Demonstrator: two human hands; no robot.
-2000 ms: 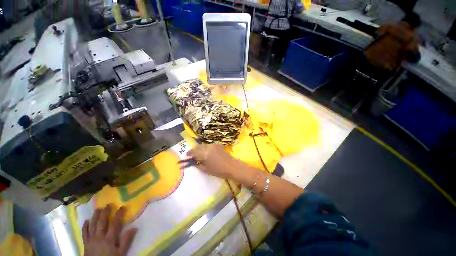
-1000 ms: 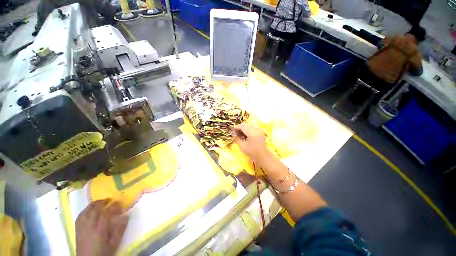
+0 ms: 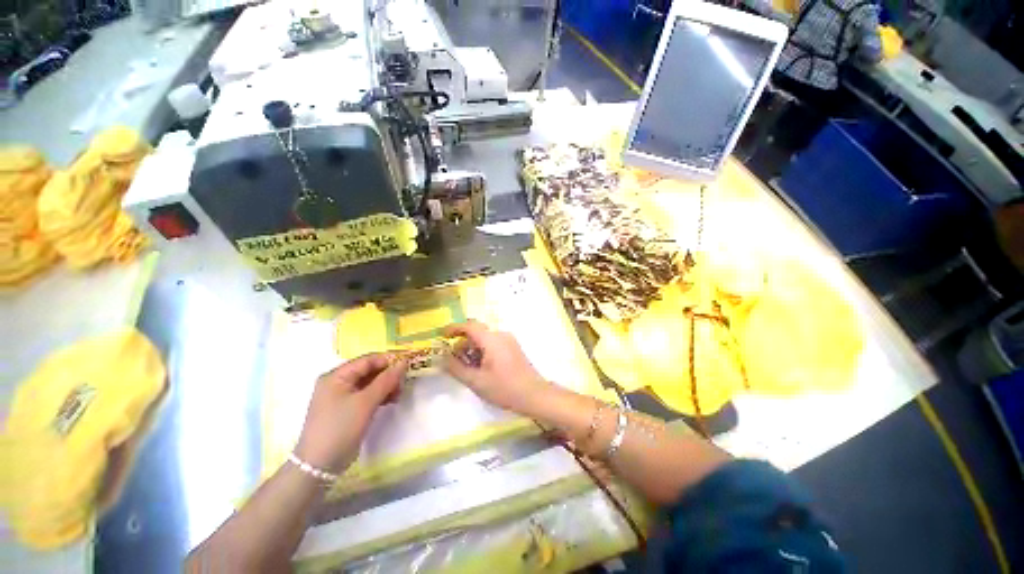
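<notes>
A small dark-and-gold label (image 3: 422,361) is held flat between both hands, just in front of the green-edged sewing window (image 3: 426,323). My left hand (image 3: 357,401) pinches its left end. My right hand (image 3: 492,366) pinches its right end; a small dark object shows at those fingers, too unclear to name. A yellow panel (image 3: 362,333) lies on the white placement template (image 3: 303,376), partly under the sewing machine head (image 3: 298,185). The label stack (image 3: 601,230) lies to the right on yellow pieces.
A tablet (image 3: 704,90) stands behind the stack. Yellow pieces (image 3: 775,325) lie at the right. A patched yellow piece (image 3: 84,415) lies at the left, with yellow bundles (image 3: 79,207) behind it. A dark red cord (image 3: 595,477) runs beside my right forearm. Blue bins (image 3: 870,185) stand behind.
My right hand has moved left from the label stack with a label. My left hand has left the panel's edge and now holds the label too. The view has turned left.
</notes>
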